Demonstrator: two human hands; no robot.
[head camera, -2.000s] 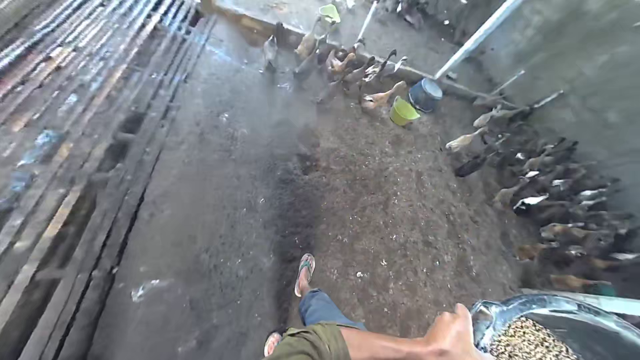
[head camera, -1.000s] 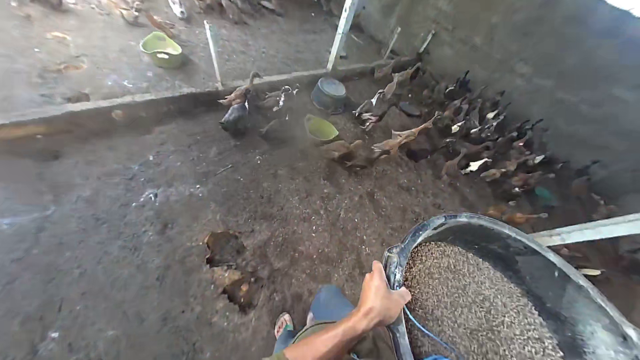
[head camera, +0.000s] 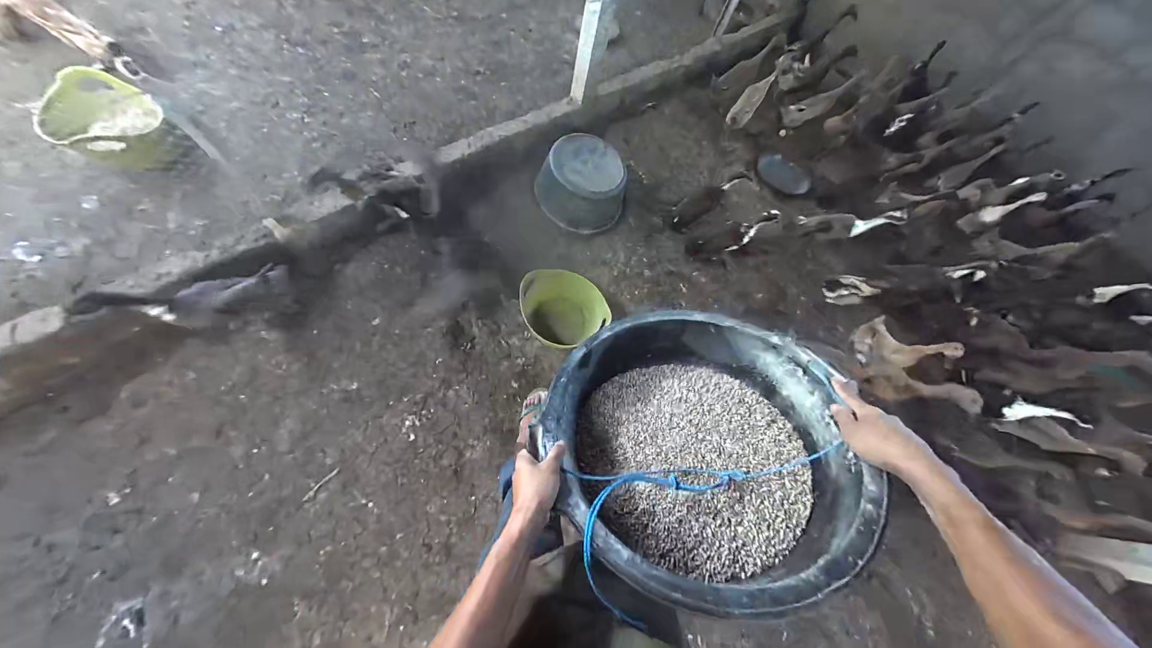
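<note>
A large black tub (head camera: 859, 540) holds pelleted feed (head camera: 693, 450), with a blue rope (head camera: 670, 481) running across its opening and hanging over the near rim. My left hand (head camera: 537, 481) grips the tub's left rim. On the opposite side, my right hand (head camera: 868, 427) grips the rim near the rope's end. Just beyond the tub, a green plastic basin (head camera: 565, 308) rests on the dirt floor, and farther off is a grey-blue bucket (head camera: 581, 183) with its flat base up.
Many ducks (head camera: 918, 351) crowd along the wall at right. A low concrete curb (head camera: 504, 135) crosses the pen, with a white post (head camera: 586, 49) on it. Beyond the curb lies another green basin (head camera: 99, 112). A small dark dish (head camera: 783, 174) lies near the ducks.
The tub has come fully into view, and both hands now hold it; earlier only one hand showed on its rim. Ducks near the bucket have moved away. The view has shifted strongly.
</note>
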